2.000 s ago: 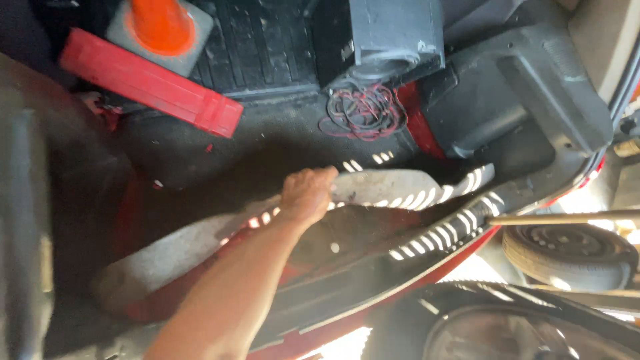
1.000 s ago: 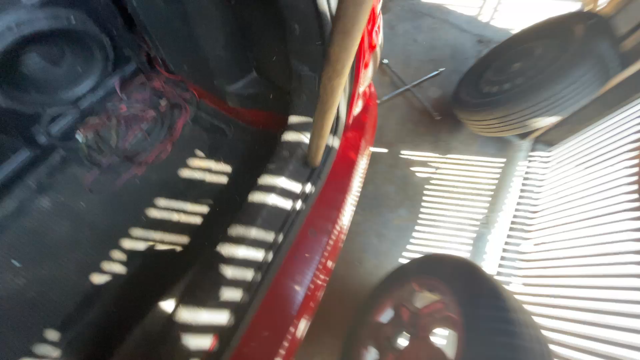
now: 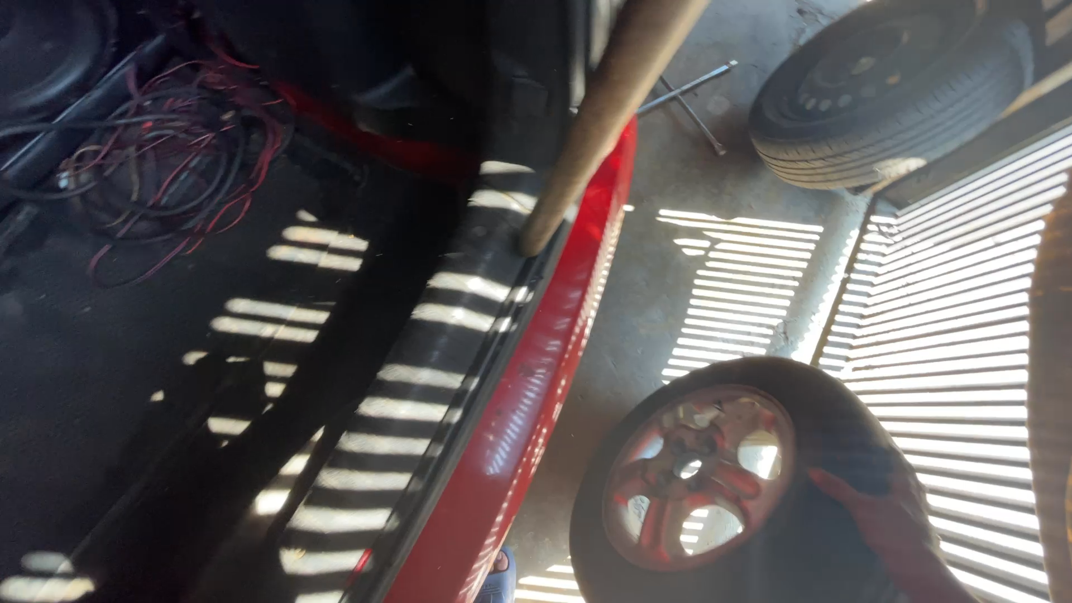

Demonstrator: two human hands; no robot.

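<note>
At the lower right, my right hand (image 3: 883,515) is on the dark tire of a wheel with a red spoked rim (image 3: 699,477), its thumb along the sidewall. Shadow hides part of the fingers. The wheel stands tilted beside the red rear bumper (image 3: 523,410) of a car. My left hand is out of view. A wooden pole (image 3: 607,126) slants down to the black sill (image 3: 402,394) of the open cargo area. On the dark cargo floor (image 3: 109,352) lies a tangle of red and black cables (image 3: 180,159).
Another wheel (image 3: 888,92) leans at the upper right, near a metal cross wrench (image 3: 691,100) on the concrete floor (image 3: 653,293). A slatted gate (image 3: 955,335) lets in striped sunlight at the right. Part of a blue shoe (image 3: 498,579) shows at the bottom.
The view has swung from the cargo area toward the bumper and floor. Two seconds ago a hand held a long pale panel at the sill; now my right hand is on the red-rimmed wheel.
</note>
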